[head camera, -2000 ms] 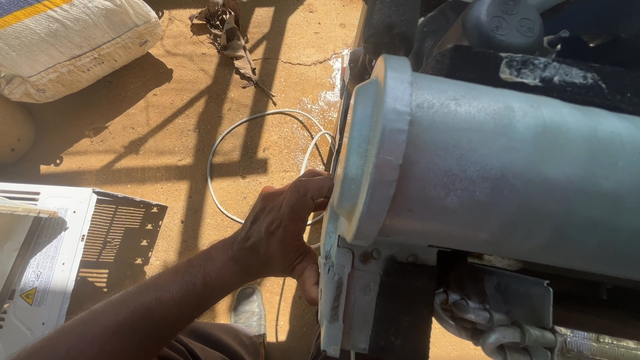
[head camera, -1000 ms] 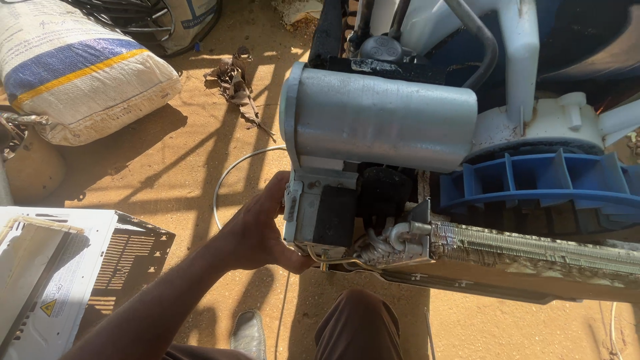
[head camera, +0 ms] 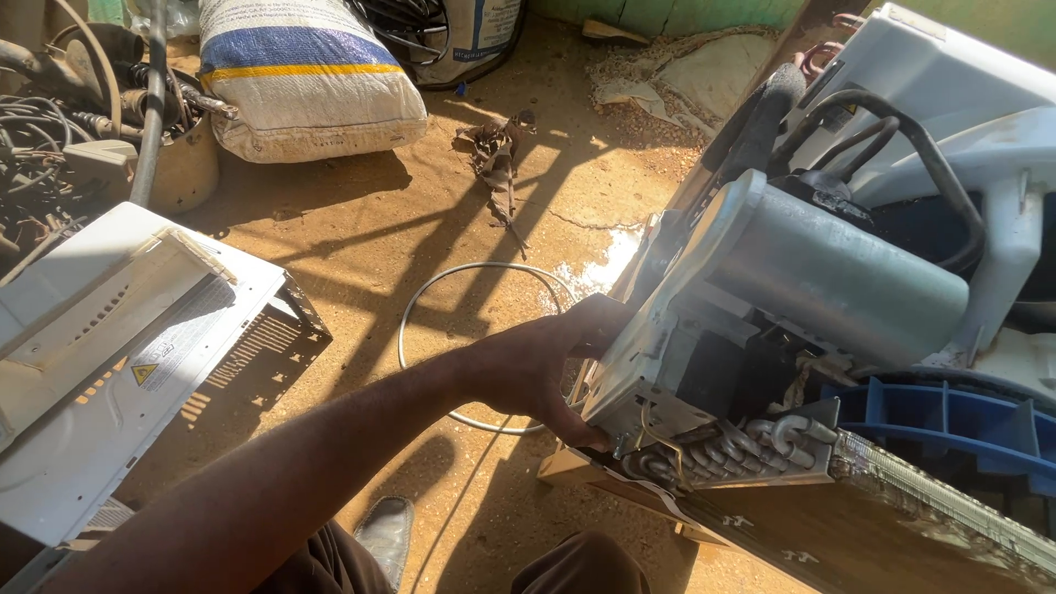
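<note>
My left hand [head camera: 557,363] reaches in from the lower left and grips the near left end of an opened air-conditioner unit, thumb at the lower corner of its metal end bracket [head camera: 635,388]; the fingertips are hidden behind it. Above the bracket lies a silvery metal cylinder [head camera: 841,272]. Black bent hoses [head camera: 932,165] rise behind the cylinder. To the right sit a blue fan wheel [head camera: 932,421] and the white plastic housing [head camera: 1006,198]. Copper-type return bends [head camera: 718,454] and a finned coil [head camera: 924,487] run along the near side. My right hand is out of view.
A white perforated metal casing [head camera: 198,330] lies at the left. Behind it are a woven sack [head camera: 305,91], a container [head camera: 194,165] heaped with cables and scrap, and dry leaves [head camera: 499,165]. A pale cable loop [head camera: 404,322] lies beyond my forearm; my shoe [head camera: 388,532] shows below.
The view has swung and widened, so more of the unit and floor shows. The unit now appears slanted in view. My left hand stays at its left end.
</note>
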